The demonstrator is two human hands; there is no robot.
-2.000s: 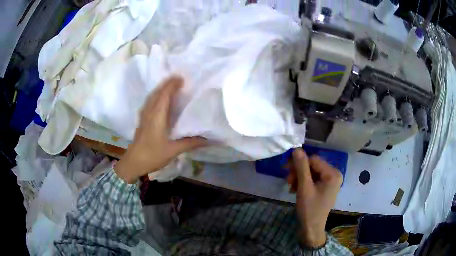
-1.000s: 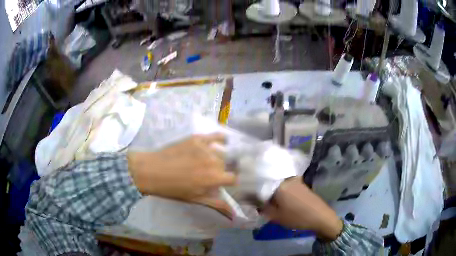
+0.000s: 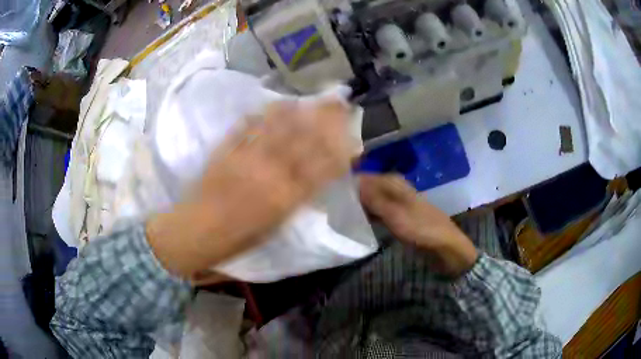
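Note:
The white garment body [image 3: 204, 119] lies bunched left of the overlock machine [image 3: 302, 52] and hangs over the table's front edge. My left hand [image 3: 281, 161] is blurred and lies over the cloth, just in front of the machine head; its fingertips are unclear, so its grip cannot be told. My right hand [image 3: 408, 210] is at the cloth's right edge, below the blue pad [image 3: 436, 158], fingers bent toward the cloth; whether it pinches the edge is unclear. The needle area is partly hidden by my left hand and cloth.
A pile of cream and white pieces [image 3: 105, 161] lies at the left. Stacked white cut pieces [image 3: 604, 91] lie along the table's right edge. A row of pale tension knobs [image 3: 432, 31] is on the machine. White layers [image 3: 597, 280] and a dark flat piece [image 3: 568, 198] are at lower right.
The view has turned down and closer to the machine. The white cloth, bunched between both hands a second ago, is now spread wider at the machine's left. The blue pad is more exposed.

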